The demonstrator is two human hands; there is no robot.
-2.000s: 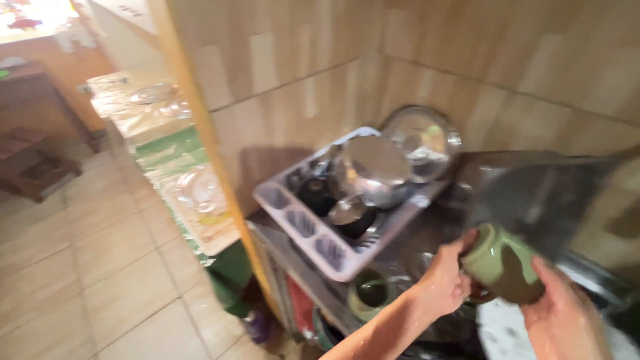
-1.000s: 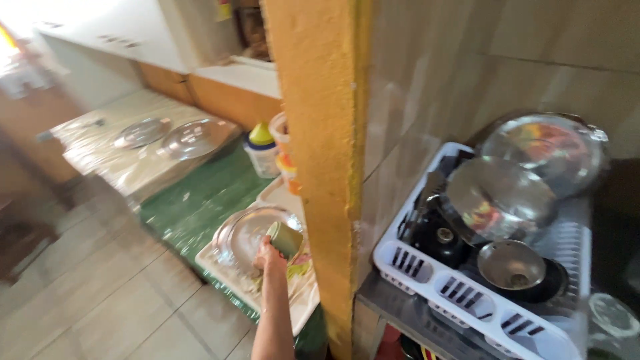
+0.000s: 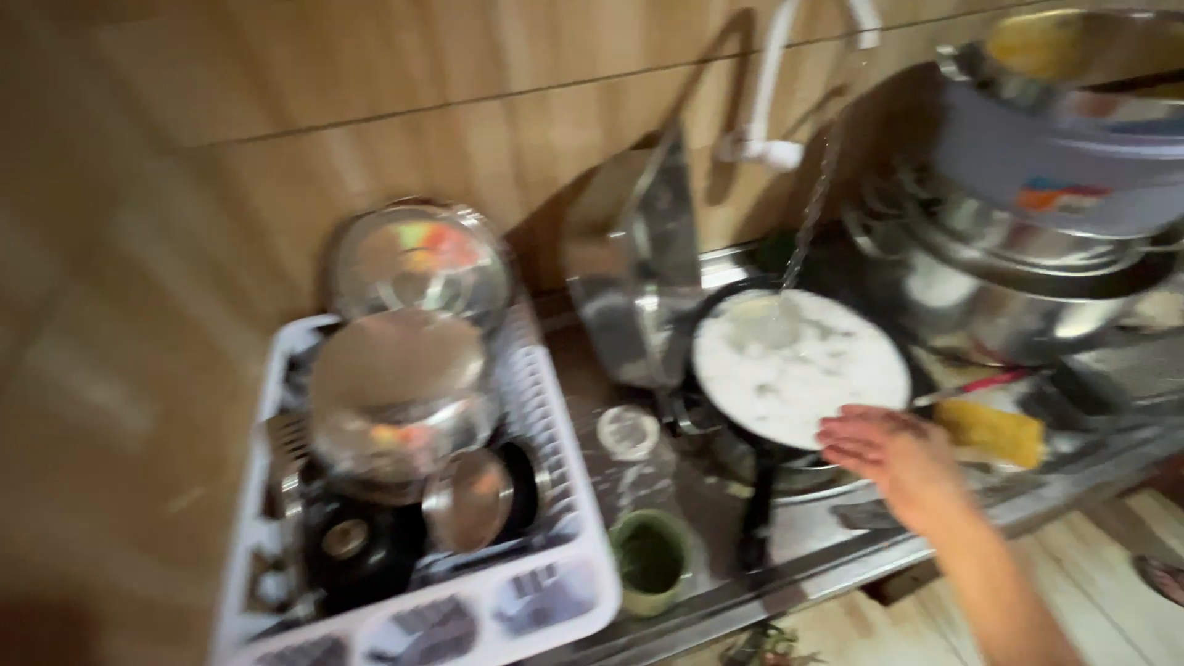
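My right hand [image 3: 883, 458] reaches in from the lower right, fingers extended, at the near right rim of a black frying pan [image 3: 760, 536] full of foamy water [image 3: 805, 365]. Nothing shows in its grasp; whether it touches the foam I cannot tell. Water runs from a white tap [image 3: 766, 139] into the pan. A yellow sponge [image 3: 990, 433] lies just right of the hand, by a utensil with a pink handle [image 3: 994, 380]. A green cup [image 3: 650, 562] stands upright beside the dish rack, with a small clear glass [image 3: 628, 432] behind it. My left hand is out of view.
A white plastic dish rack [image 3: 592, 573] at the left holds a metal pot [image 3: 398, 370], lids and dark cookware. A metal pan [image 3: 638, 268] leans against the tiled wall. At the right, a lilac tub [image 3: 1036, 176] sits on large steel pots [image 3: 1008, 305]. The counter's metal edge [image 3: 721, 615] runs along the front.
The view has swung right from the green-covered table to the sink. A second ago one hand held a green cup over a tray there; the hand now in view holds no cup.
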